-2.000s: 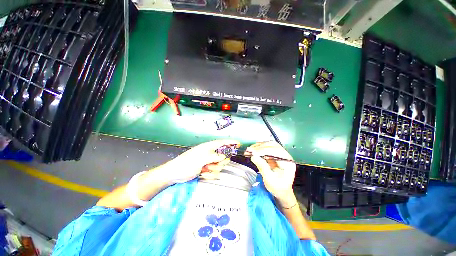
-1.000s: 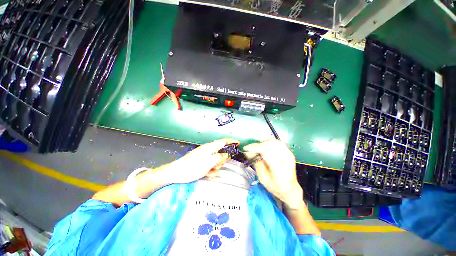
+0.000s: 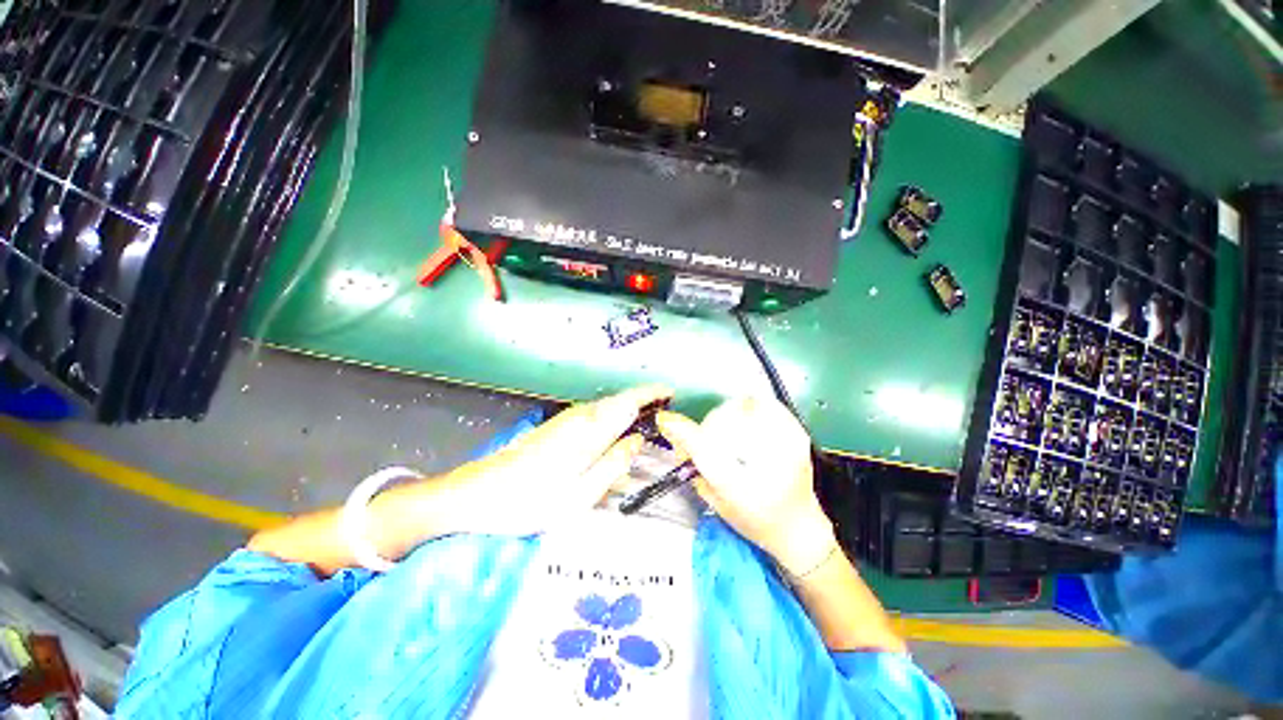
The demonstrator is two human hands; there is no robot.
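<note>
My left hand (image 3: 590, 447) holds a small dark electronic module (image 3: 653, 422) in its fingertips, over my lap at the bench edge. The module is mostly hidden by fingers. My right hand (image 3: 746, 460) is beside it, its fingertips at the module, and holds a thin black hand tool (image 3: 657, 490) that points down and left. A black fixture box (image 3: 661, 169) stands in front, with an empty-looking nest on top. A small pale-edged frame (image 3: 630, 326) lies before the box.
Red-handled side cutters (image 3: 464, 262) lie left of the box. Three loose modules (image 3: 946, 288) lie right of it. A partly filled blister tray (image 3: 1098, 338) is at right, stacked trays (image 3: 169, 211) at left. A black cable (image 3: 767, 359) runs to the bench edge. A blue sleeve (image 3: 1196, 605) shows lower right.
The black tool in my right hand has turned; it pointed right two seconds ago and now points down-left. Both hands stay together at the module. The view has shifted slightly.
</note>
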